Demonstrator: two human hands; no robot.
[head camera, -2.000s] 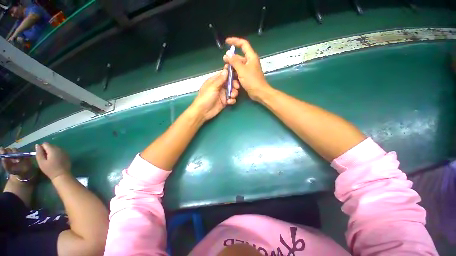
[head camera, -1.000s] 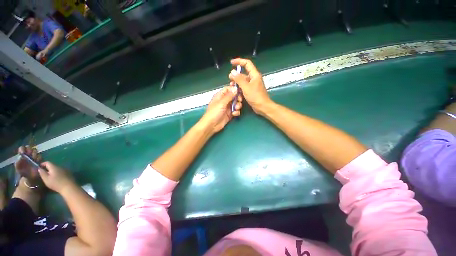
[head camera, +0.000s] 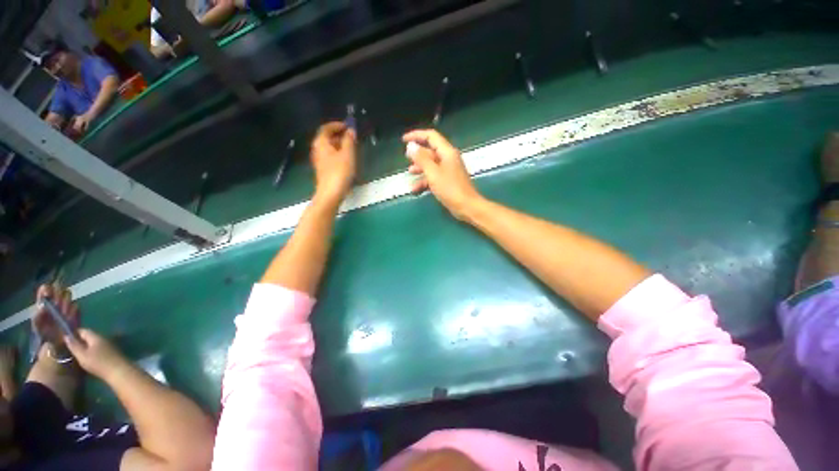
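Observation:
My left hand (head camera: 334, 161) is over the dark green belt just beyond the white rail. Its fingertips hold a slim pen-like unit (head camera: 350, 117), whose upper end shows above them. My right hand (head camera: 440, 170) is above the rail, to the right and apart from the left, with its fingers curled. A small whitish spot shows at its thumb and forefinger; I cannot tell whether it is a part or a fingernail. Thin dark units lie singly on the belt, one (head camera: 442, 101) just beyond my right hand and one (head camera: 284, 163) left of my left hand.
The white rail (head camera: 543, 143) runs between the belt (head camera: 488, 115) and the glossy green worktop (head camera: 460, 267). A slanting grey post (head camera: 110, 175) stands at left. A neighbour's hands (head camera: 69, 331) hold a pen-like unit at lower left. Another person's arm (head camera: 819, 248) is at right.
My hands were together on one pen-like unit. They are now apart: my left hand has moved left and out over the belt with a unit, while my right stays above the rail.

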